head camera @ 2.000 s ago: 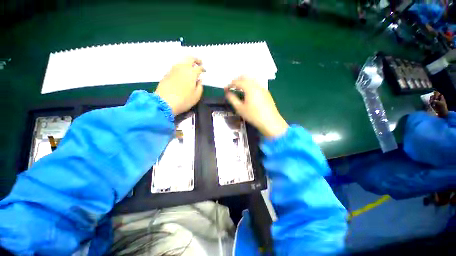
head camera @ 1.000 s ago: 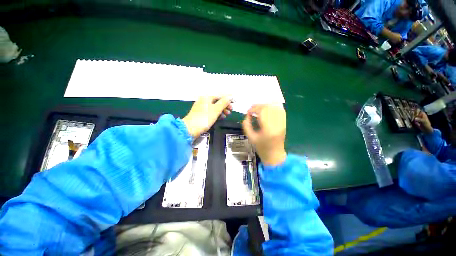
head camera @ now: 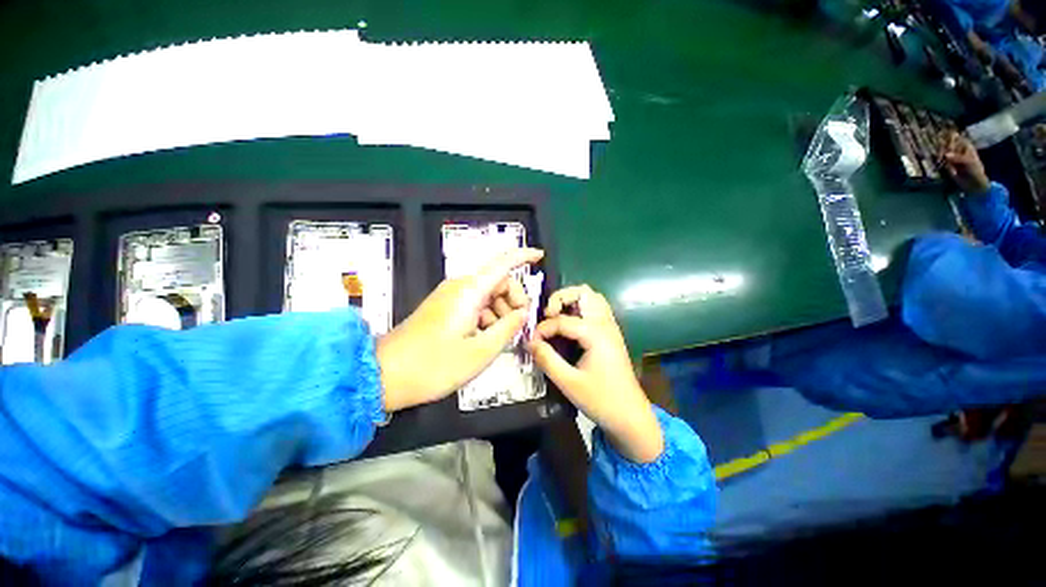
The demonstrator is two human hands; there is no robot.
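The black foam tray [head camera: 415,258] holds silver-white phone mid-frames in a row of slots. My left hand [head camera: 465,327] is over the rightmost phone mid-frame [head camera: 488,390], index finger stretched and thumb and fingers near its right side. My right hand [head camera: 587,361] is beside that frame's right edge, thumb and index finger bent close together. A thin pale strip seems to show between the two hands; which fingers hold it cannot be told. Another phone mid-frame [head camera: 321,258] with an orange-brown flex cable [head camera: 353,287] lies one slot to the left.
White release-liner sheets [head camera: 229,98] with saw-tooth upper edges lie beyond the tray on the green bench. A long clear plastic bag [head camera: 847,229] lies at right. Past it, a person's hand [head camera: 963,161] is at a second foam tray [head camera: 906,138].
Both hands have moved from the front edge of the white sheets toward me, to the rightmost frame. The view has shifted, showing more of the tray's frames.
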